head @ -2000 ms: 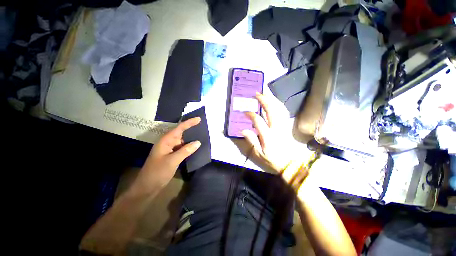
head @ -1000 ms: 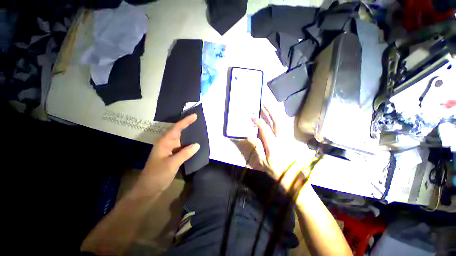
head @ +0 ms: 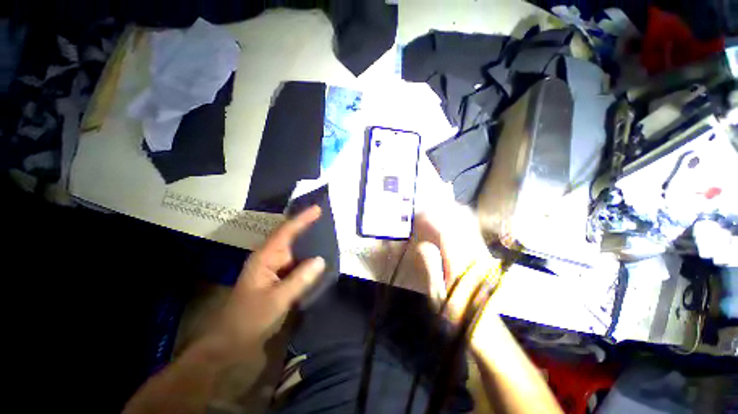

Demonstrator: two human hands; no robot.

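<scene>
A smartphone (head: 390, 184) lies upright on the pale table, its screen bright white with a few small marks. My right hand (head: 441, 242) is beside the phone's lower right corner, partly washed out by glare, with its fingers bent. My left hand (head: 279, 267) holds a small dark fabric strip (head: 317, 230) between thumb and fingers at the table's front edge. The strip's lower end is blurred. A longer dark cut piece (head: 285, 145) lies left of the phone, next to a blue and white printed piece (head: 340, 121).
Overlapping dark pieces (head: 465, 73) lie beyond the phone. A long rounded machine cover (head: 530, 162) stands right of it, with a glaring white machine (head: 680, 186) farther right. Crumpled white fabric (head: 182, 73) covers a dark piece at left. Blurred cords hang close to the camera.
The phone screen went from purple to blank white to white with small marks. My right hand has drawn down off the screen. The whole view has shifted slightly.
</scene>
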